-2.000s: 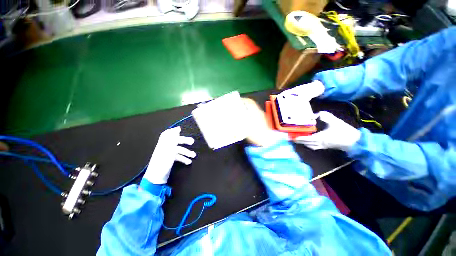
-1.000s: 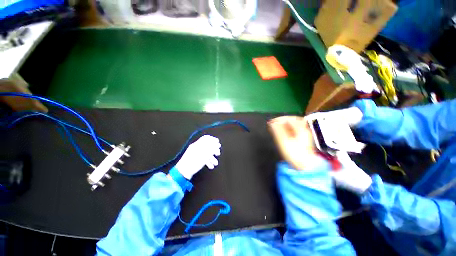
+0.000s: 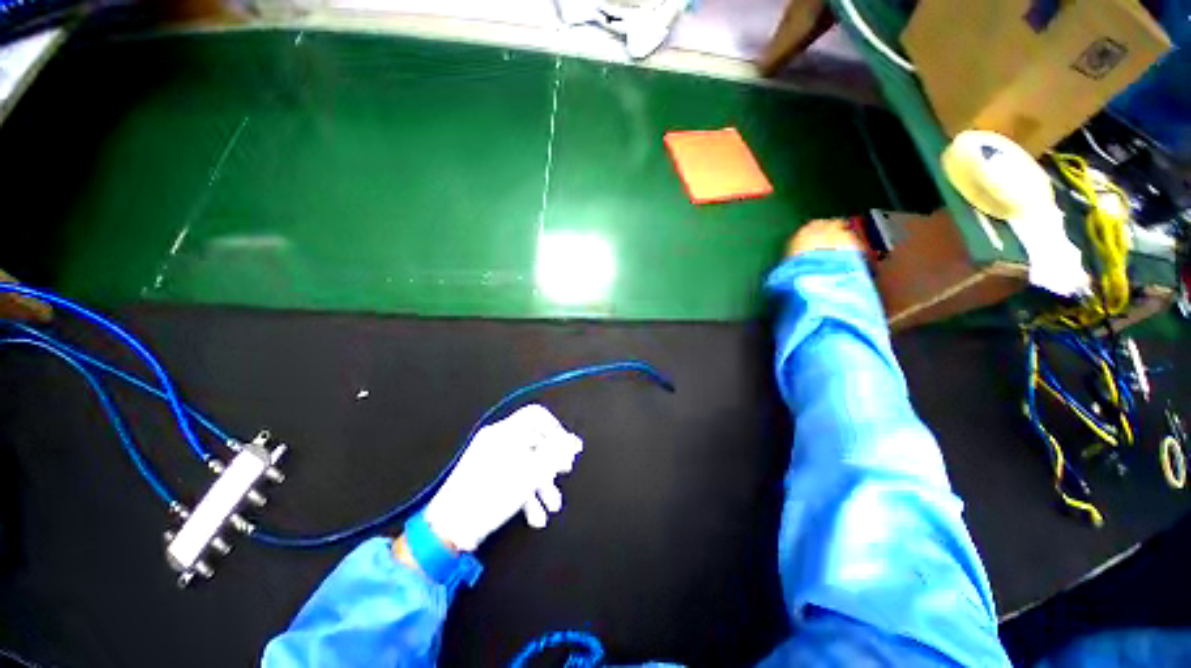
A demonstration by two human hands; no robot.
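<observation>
My right hand, bare, reaches forward to the right part of the green surface. A dark piece with red shows just beyond its fingers, beside the wooden block; the fingers are mostly hidden, so I cannot tell whether they grip it. My left hand, in a white glove with a blue wristband, rests over the black mat, fingers loosely curled, with nothing seen in it. An orange-red pad lies flat on the green surface, left of and beyond my right hand.
A metal manifold with blue tubes lies at left on the black mat. One tube runs behind my left hand. At right are a wooden block, tape roll, cardboard box and yellow and blue cables.
My right hand has moved from the neighbour's hands and the white unit forward to the green surface's right side. The neighbour's arms and the unit they held have left the view. The view has shifted.
</observation>
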